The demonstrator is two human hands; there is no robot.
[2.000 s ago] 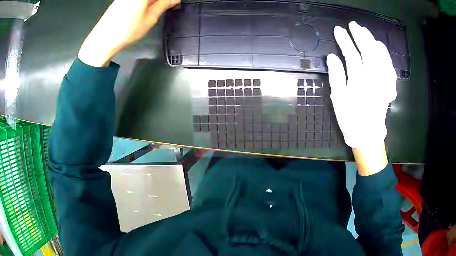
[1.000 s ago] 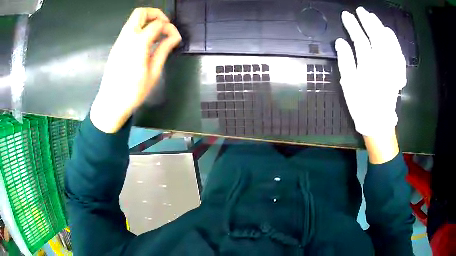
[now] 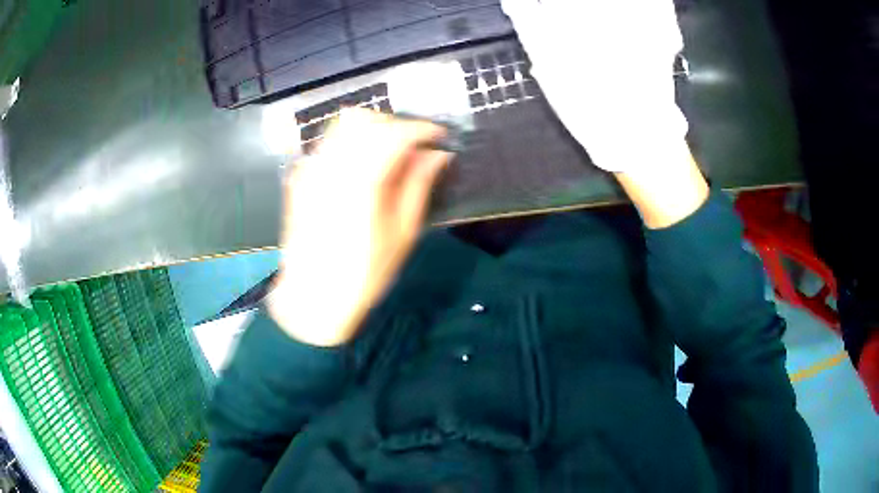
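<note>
A long black ribbed plastic panel [image 3: 328,43] lies across the bench at the top, cut off by the frame edge. A pad sheet [image 3: 511,154] with a grid of dark squares and pale gaps lies between it and the bench edge. My left hand [image 3: 357,207], bare and blurred, is over the sheet's left part, thumb and fingers close together at its middle. Whether a pad is between them cannot be told. My right hand [image 3: 602,77], in a white glove, reaches over the right end of sheet and panel; its fingertips are cut off at the top.
The dark green bench [image 3: 145,183] ends in a thin edge just before my body. Green plastic crates [image 3: 87,376] stand below at left, beside a pale flat board [image 3: 226,337]. A red stool [image 3: 785,250] is below at right. A dark mass fills the right rim.
My left hand has moved right from the panel's left end to over the pad sheet. The view has turned and shifted, so panel and sheet appear tilted and further up and left.
</note>
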